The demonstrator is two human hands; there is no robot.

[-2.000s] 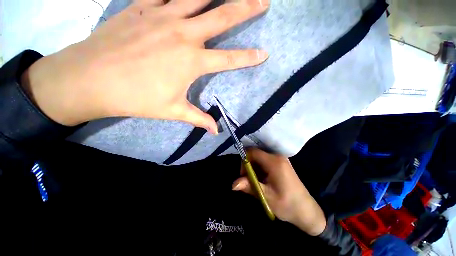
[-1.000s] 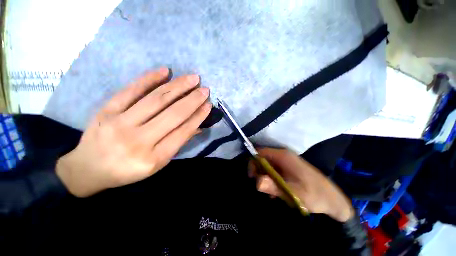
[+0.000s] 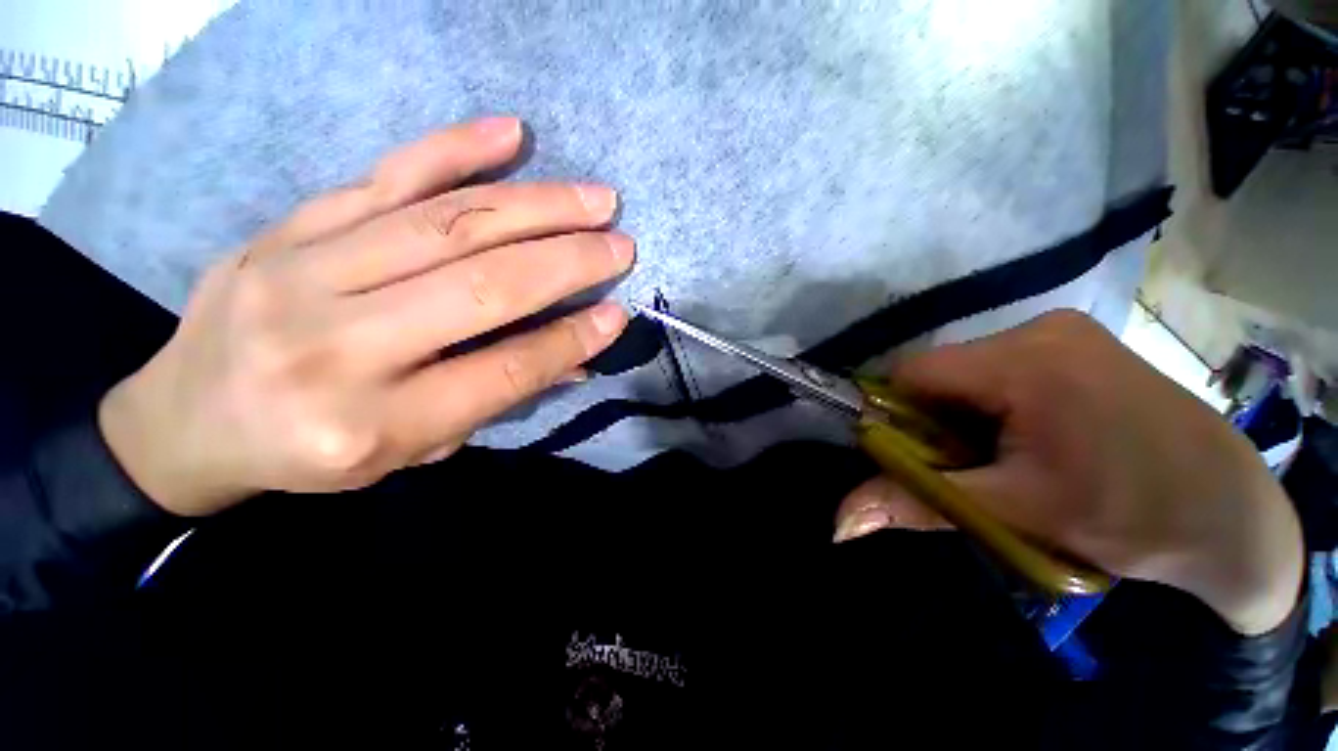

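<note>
The garment panel [image 3: 822, 162] lies with its pale grey-blue backed side up. A narrow black strip [image 3: 954, 305] runs diagonally across it. My left hand [image 3: 396, 316] lies flat on the panel, fingers together, with a small black piece [image 3: 628, 349] partly under the fingertips. My right hand [image 3: 1086, 455] holds the fabric scissors [image 3: 961, 492] by the yellow-gold handles. The blade tips touch or nearly touch the panel beside my left fingertips. A dark slit or stitch line [image 3: 674, 349] shows just right of the tips.
The white table edge with a printed scale [image 3: 59, 96] shows at the upper left. A dark object [image 3: 1274, 103] stands at the upper right. A blue basket part [image 3: 1074, 631] shows below my right hand. The black printed top [image 3: 624, 660] fills the bottom.
My left hand went from spread on the upper panel to flat, lower down, fingers together. My right hand moved right and the scissors swung to a flatter angle. The panel shifted slightly.
</note>
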